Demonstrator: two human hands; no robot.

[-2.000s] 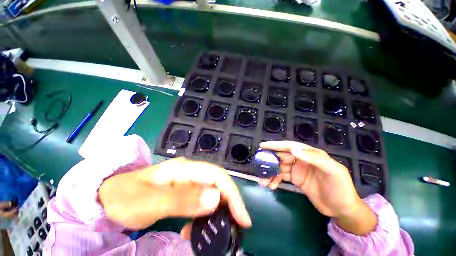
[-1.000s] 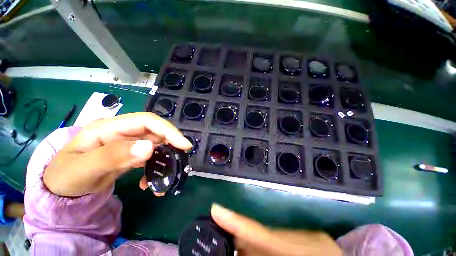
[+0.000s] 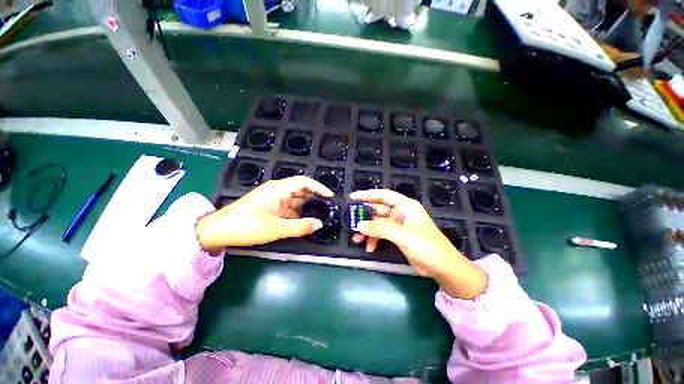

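My left hand (image 3: 262,216) holds a round black unit (image 3: 320,218) between thumb and fingers over the near side of the black compartment tray (image 3: 360,256). My right hand (image 3: 405,229) holds a second unit (image 3: 358,217) just to the right of it; small green and white marks show on its face. The two units are close together. The tray has rows of square pockets, mostly filled with black discs. Two pockets in the far row are empty. My hands hide part of the near rows.
A white paper slip (image 3: 127,202) with a black disc (image 3: 168,167), a blue pen (image 3: 88,207) and a black cable lie left. A white-and-red stick (image 3: 593,243) and clear ribbed trays (image 3: 661,255) lie right. A metal upright (image 3: 154,75) stands behind.
Both hands have come together over the tray's near side with a unit in each. The right hand has risen from the lower edge. The view has shifted, showing more beyond the bench.
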